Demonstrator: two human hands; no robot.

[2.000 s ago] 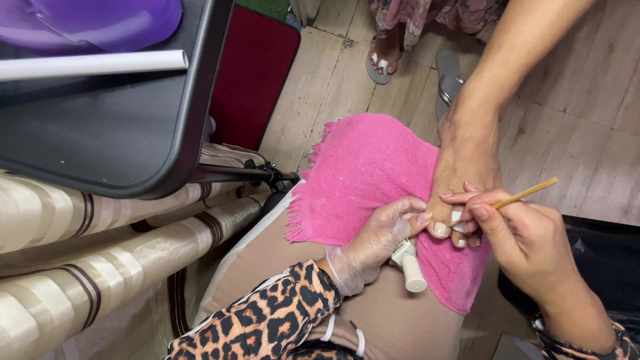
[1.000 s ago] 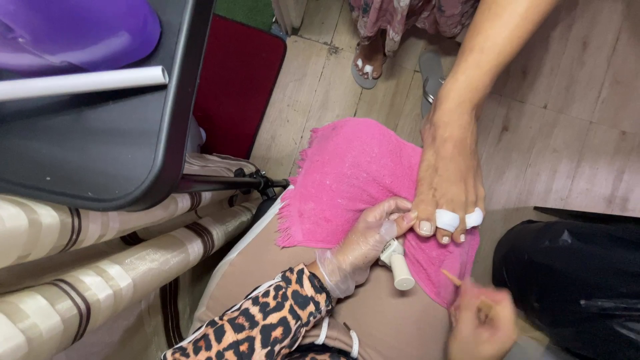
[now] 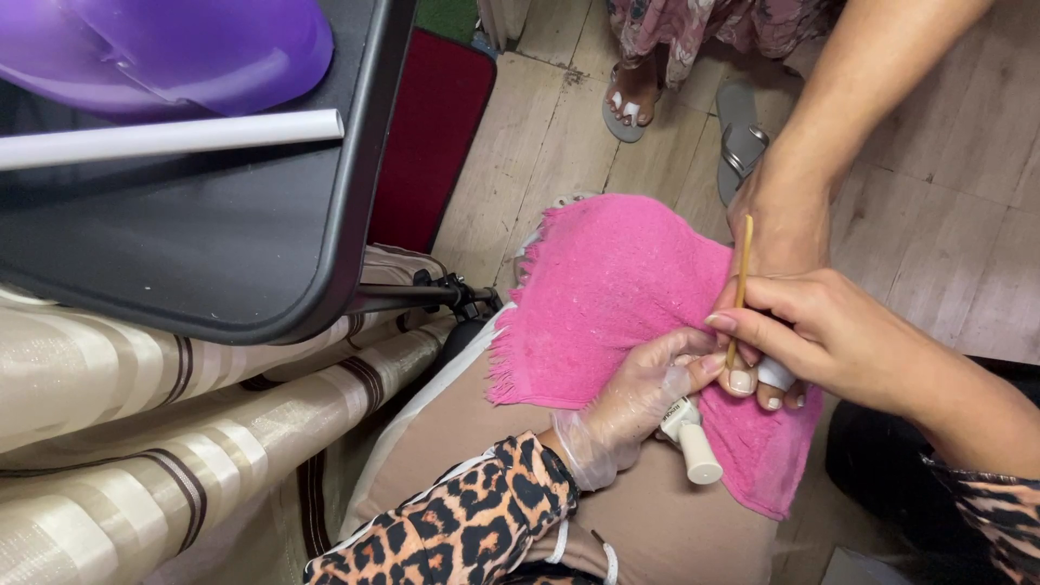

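Note:
My left hand [image 3: 642, 398], in a torn clear plastic glove, holds a nail polish bottle [image 3: 695, 447] with a cream cap against the palm, its thumb and finger at the side of another person's big toe. A thin wooden stick [image 3: 743, 276] is pinched in my right hand [image 3: 812, 333], its lower tip beside the big toenail [image 3: 741, 382]. The person's bare foot [image 3: 784, 219] rests on a pink towel [image 3: 617, 301] over my lap. White material [image 3: 776, 374] wraps between the smaller toes, which my right hand partly hides.
At the upper left, a black tray table [image 3: 244, 236] carries a purple plastic container [image 3: 203, 57] and a white tube [image 3: 179, 138]. Striped curtain fabric [image 3: 97, 390] hangs below it. The person's other foot [image 3: 632, 97] and a grey flip-flop [image 3: 738, 138] are on the tiled floor.
My right hand, low beside the towel one second ago, has come back up to the toes with the stick, now held more upright. My left hand still holds the bottle beside the foot.

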